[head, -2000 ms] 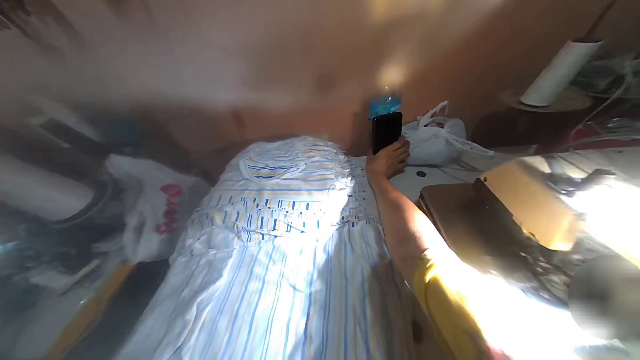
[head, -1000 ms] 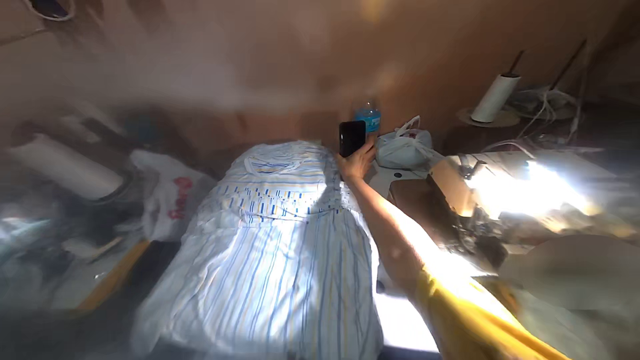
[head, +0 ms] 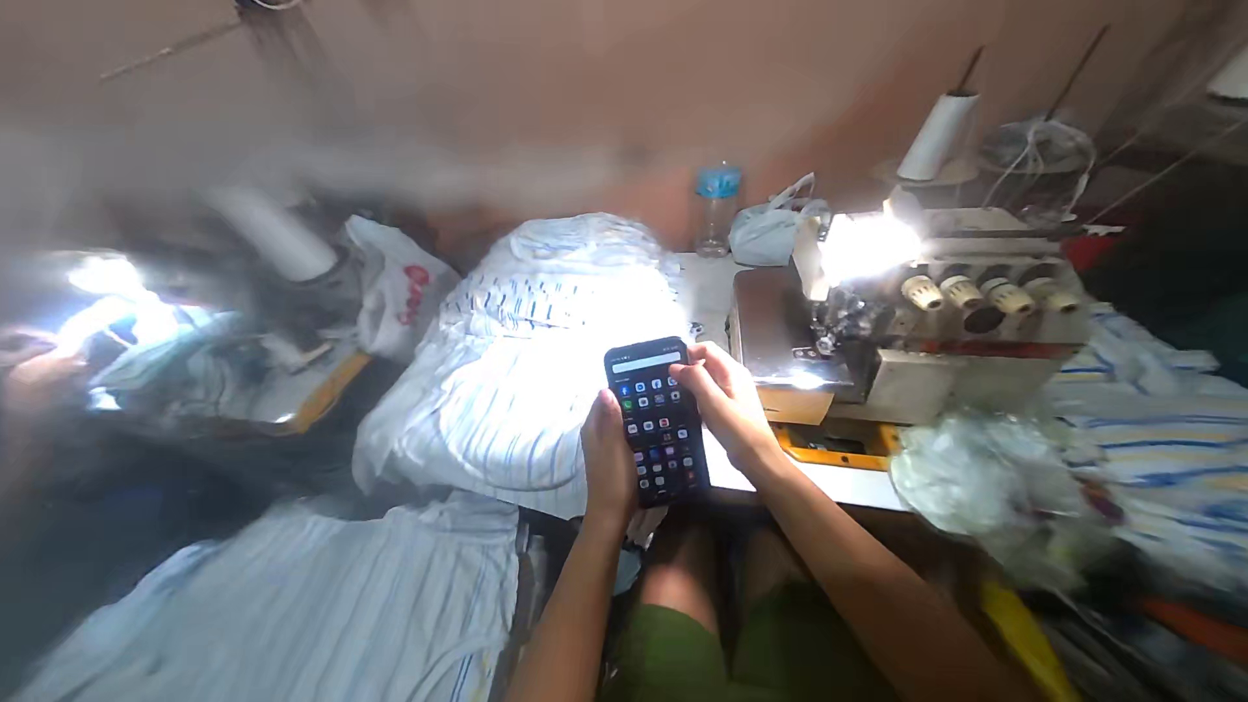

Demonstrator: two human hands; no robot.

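A black smartphone (head: 655,429) with its screen lit, showing rows of app icons, is upright between both hands at the centre. My left hand (head: 608,458) grips its left edge. At the phone's upper right edge is my right hand (head: 726,405), its fingers on the edge and over the screen. Behind the phone lies a pile of white striped fabric (head: 517,390), partly washed out by glare. The overlock sewing machine (head: 965,302) with its lamp lit stands right of my right hand.
A plastic bottle (head: 717,214) and a tied plastic bag (head: 775,229) stand by the wall. A thread cone (head: 938,136) rises behind the machine. Another person's hand (head: 44,370) is at far left. More striped fabric (head: 322,604) lies at lower left, and clear plastic (head: 985,478) at lower right.
The phone has moved from beside the bottle at the back to close in front of me. My left hand has come into view on it. The view has widened.
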